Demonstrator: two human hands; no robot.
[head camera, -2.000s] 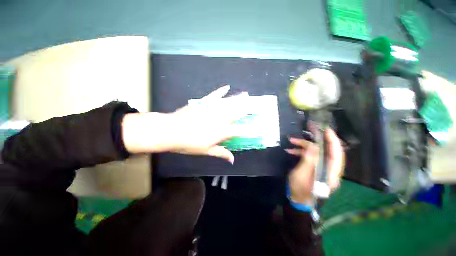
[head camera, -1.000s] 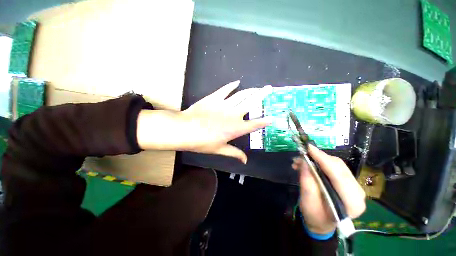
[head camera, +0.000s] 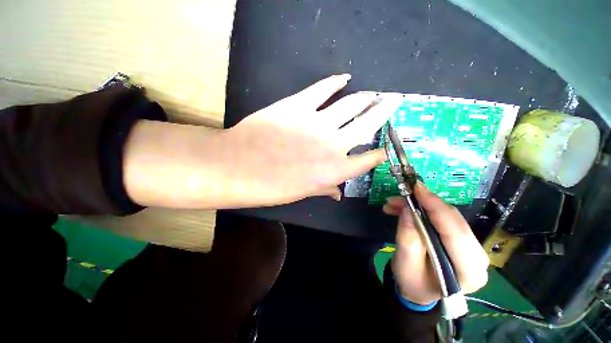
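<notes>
A green circuit board (head camera: 445, 151) lies on a white work sheet (head camera: 507, 127) on the black mat. My left hand (head camera: 288, 144) is spread, palm down, with its fingertips over the left edge of the board and sheet. My right hand (head camera: 439, 248), with a blue wristband, grips the soldering iron (head camera: 429, 234) like a pen. The thin tube runs alongside the iron. Its metal tip is at the upper left part of the board, close to my left fingers. Whether the tip touches the board cannot be told.
A yellowish-white cup (head camera: 553, 147) lies right of the board. Below it are the black iron stand (head camera: 536, 208) and the brass-yellow tip-cleaning tray (head camera: 502, 246). A large cardboard sheet (head camera: 134, 40) covers the left. The grey-green conveyor (head camera: 536, 30) curves along the upper right.
Since two seconds ago, my right hand has brought the iron from beside the cup to over the board. In the last second the tip has shifted slightly up the board, and the view has moved closer.
</notes>
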